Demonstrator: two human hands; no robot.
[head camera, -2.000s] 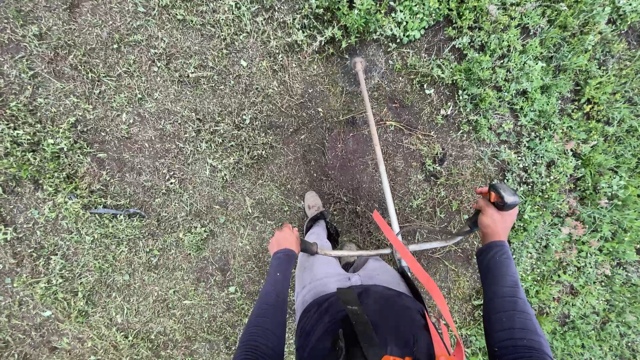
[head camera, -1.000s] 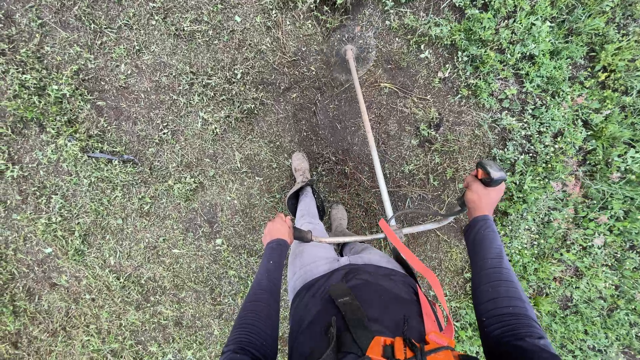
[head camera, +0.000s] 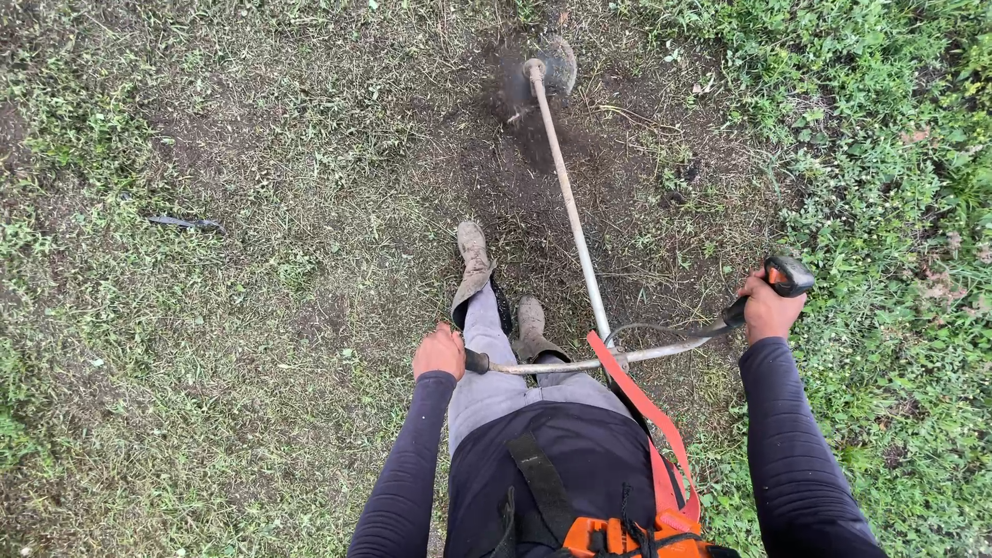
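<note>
A brush cutter (head camera: 573, 209) with a long metal shaft and a wide handlebar reaches away from my body. Its cutting head (head camera: 535, 70) is blurred over bare soil at the top middle, with dark dirt around it. My left hand (head camera: 439, 353) is closed around the black grip at the handlebar's left end. On the right end, my right hand (head camera: 770, 308) holds the control handle (head camera: 788, 277), black with an orange part. A red-orange strap (head camera: 647, 411) runs from near the shaft joint to an orange harness pad (head camera: 620, 537) at my waist.
Cut grass clippings (head camera: 310, 387) cover the ground on the left. Taller green weeds (head camera: 876, 155) grow along the right. A dark strip (head camera: 186, 224) lies on the ground at the left. My boots (head camera: 474, 252) stand on the soil just before the handlebar.
The cutting head was at the edge of the weeds two seconds ago and is now over bare soil, nearer my feet and further left. Both hands have kept their hold.
</note>
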